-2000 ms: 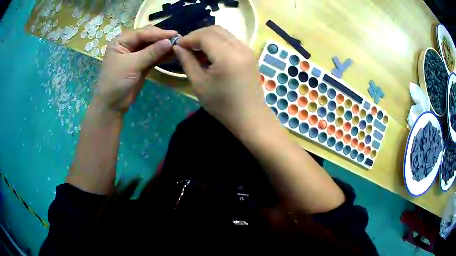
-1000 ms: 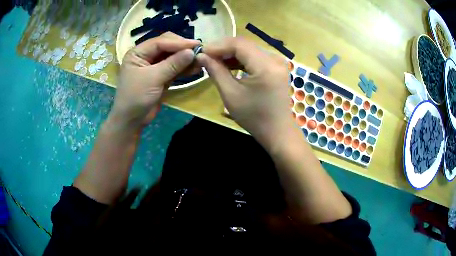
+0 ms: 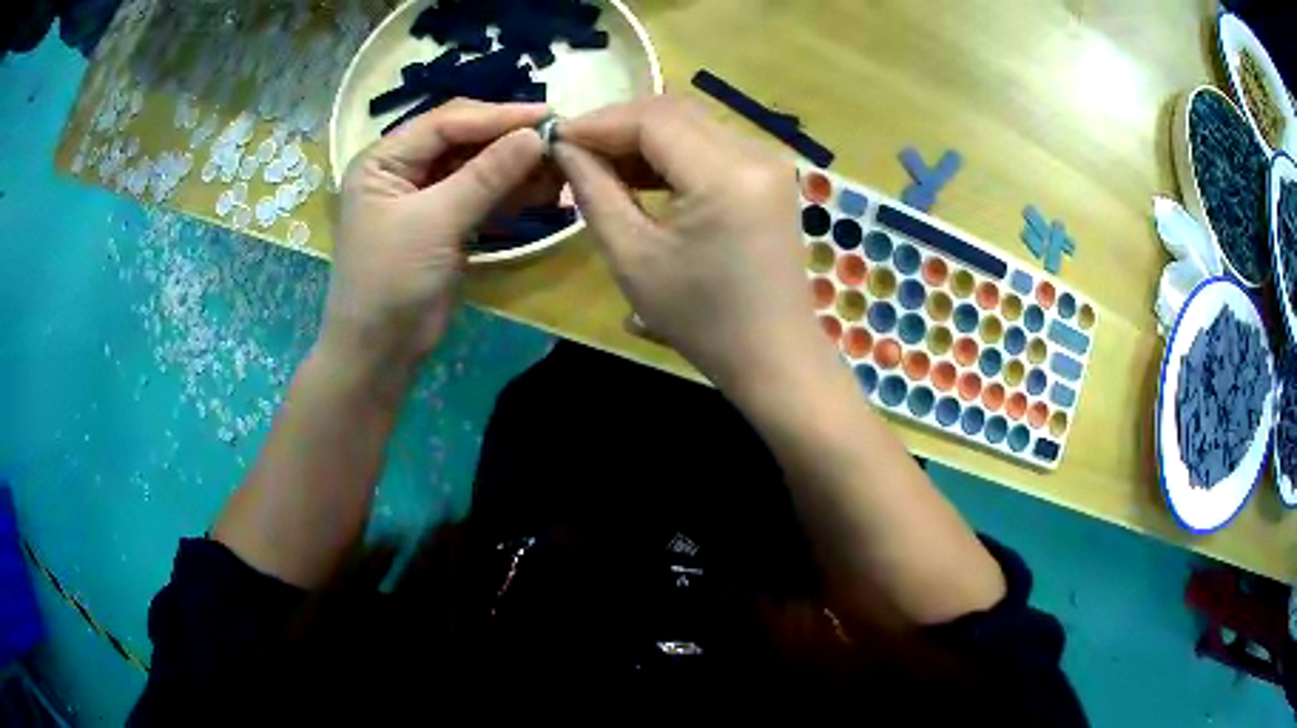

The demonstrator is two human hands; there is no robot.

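A small shiny round piece (image 3: 548, 131) is pinched between the fingertips of both hands, above the cream bowl (image 3: 639, 71). It is mostly hidden by the fingers; its kind cannot be told. My left hand (image 3: 413, 213) holds it from the left with thumb and forefinger. My right hand (image 3: 697, 213) holds it from the right and covers the left end of the keyboard (image 3: 939, 327). The keyboard is off-white, filled with orange, yellow, blue-grey and black round keys, with a long black bar along its far side. It lies to the right, touched by neither set of fingertips.
Black bar keycaps (image 3: 498, 57) are heaped in the bowl. Whitish discs (image 3: 256, 164) lie scattered at the left table edge and on the floor. Dark bars (image 3: 761, 114) and grey bars (image 3: 927, 178) lie beyond the keyboard. A plate of slate bars (image 3: 1220, 405) and white tissue (image 3: 1178, 256) are right.
Since two seconds ago, the view has shifted, and both hands appear further right, over the bowl's near part. My right hand now covers the keyboard's left end. The small piece stays between the fingertips.
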